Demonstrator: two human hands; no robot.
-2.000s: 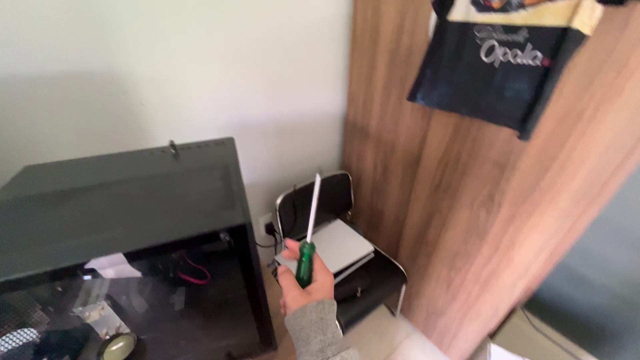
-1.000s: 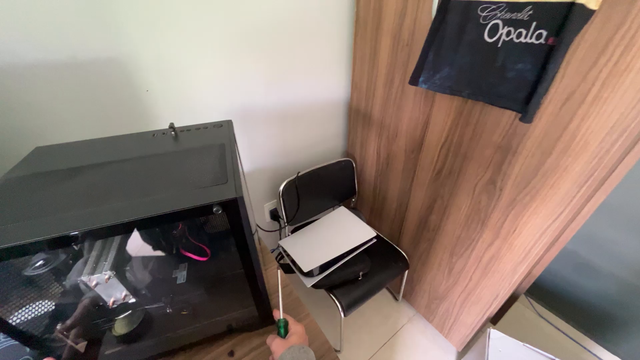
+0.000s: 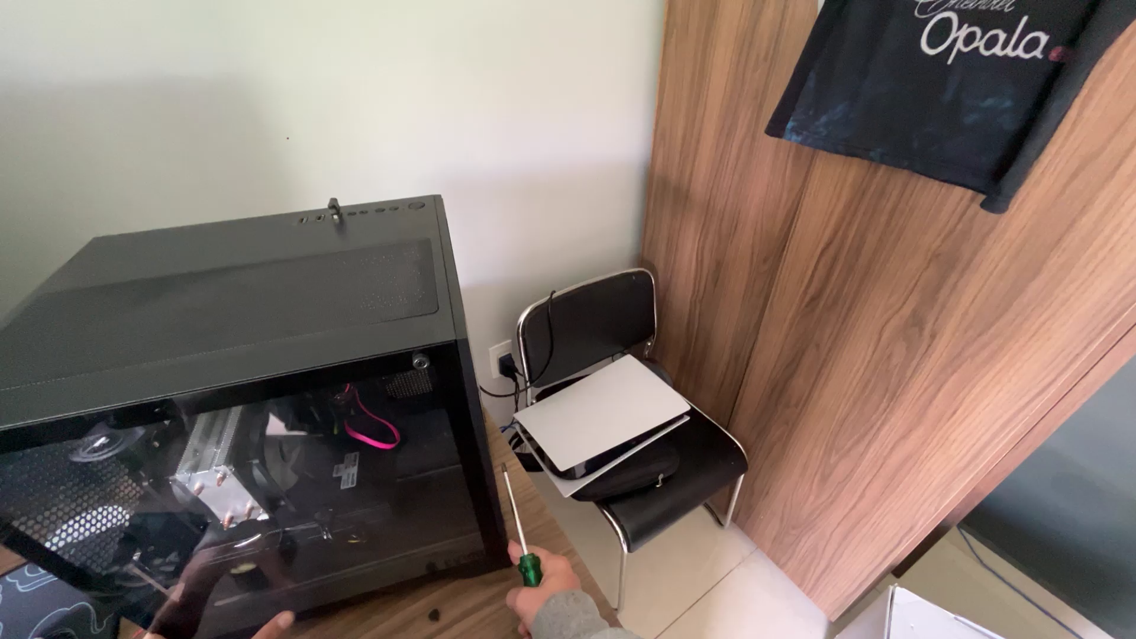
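Observation:
In my right hand (image 3: 543,584), a screwdriver with a green handle (image 3: 530,569) points up and away, its metal shaft beside the right front corner of a black computer case (image 3: 266,293). Of my left hand (image 3: 273,625), only a finger or thumb shows at the bottom edge, by the foot of the case's glass side panel; whether it holds anything is hidden. A thumbscrew (image 3: 421,361) sits at the panel's upper right corner. Behind the glass are a CPU cooler (image 3: 222,470) and a pink cable (image 3: 377,437). A small dark piece (image 3: 434,614) lies on the wooden table between my hands.
Right of the table (image 3: 479,612) stands a black chair (image 3: 586,324) with a laptop-like white device (image 3: 603,413) and a dark bag on it. A plug and cables (image 3: 508,366) are at the wall. A white box (image 3: 910,617) is at lower right; a dark shirt (image 3: 932,98) hangs on wood panelling.
My right hand has lowered with the screwdriver from in front of the chair to the table edge. A finger of my left hand now shows at the bottom. The view has shifted.

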